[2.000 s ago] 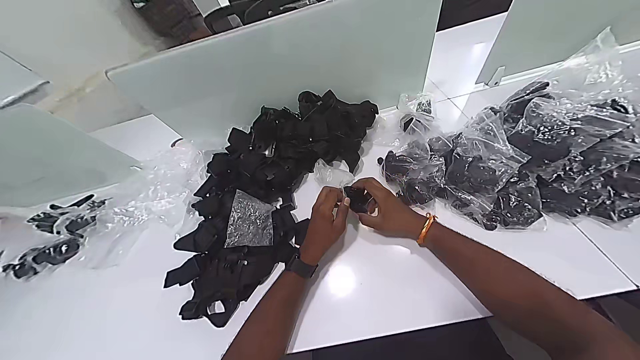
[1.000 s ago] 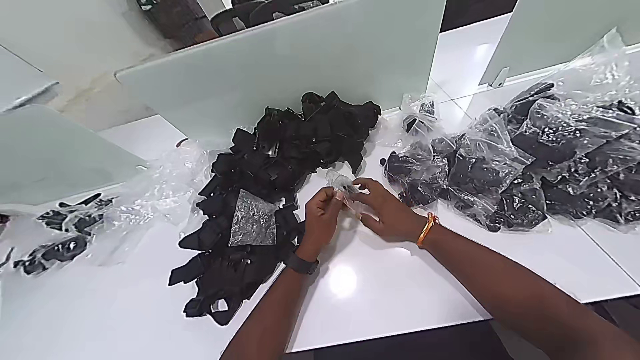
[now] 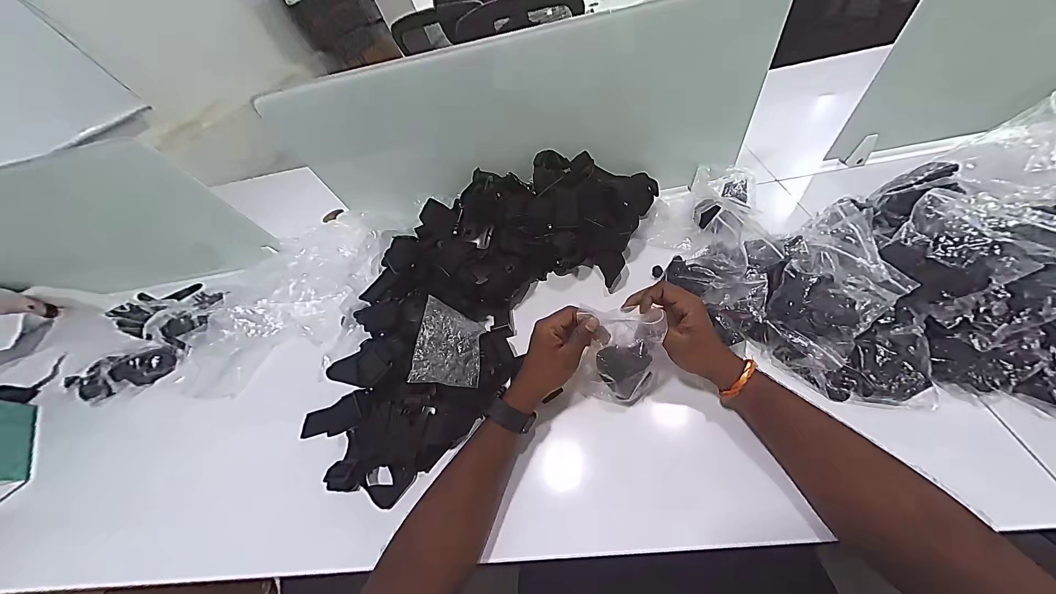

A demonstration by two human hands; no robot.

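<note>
A small clear plastic bag (image 3: 615, 389) with a black item inside hangs between my two hands over the white table. Its upper left edge is pinched in my left hand (image 3: 557, 355), which has a dark band at the wrist. My right hand (image 3: 681, 330), with an orange bracelet at the wrist, grips the upper right edge. Left of my hands lies a long heap of black fabric-like pieces (image 3: 528, 223), and on it rests a clear packet of small items (image 3: 447, 345). To the right are several clear bags holding black items (image 3: 841, 305).
Crumpled clear plastic bags (image 3: 289, 297) lie to the left, near bagged black items (image 3: 136, 367). Another person's hand (image 3: 29, 305) shows at the far left, above a green object (image 3: 15, 441). A frosted partition (image 3: 528, 99) stands along the back of the white table (image 3: 206, 495).
The black item that was between my fingers two seconds ago now sits in the small clear bag. My hands have moved a little apart at the bag's top. Another person's hand now shows at far left.
</note>
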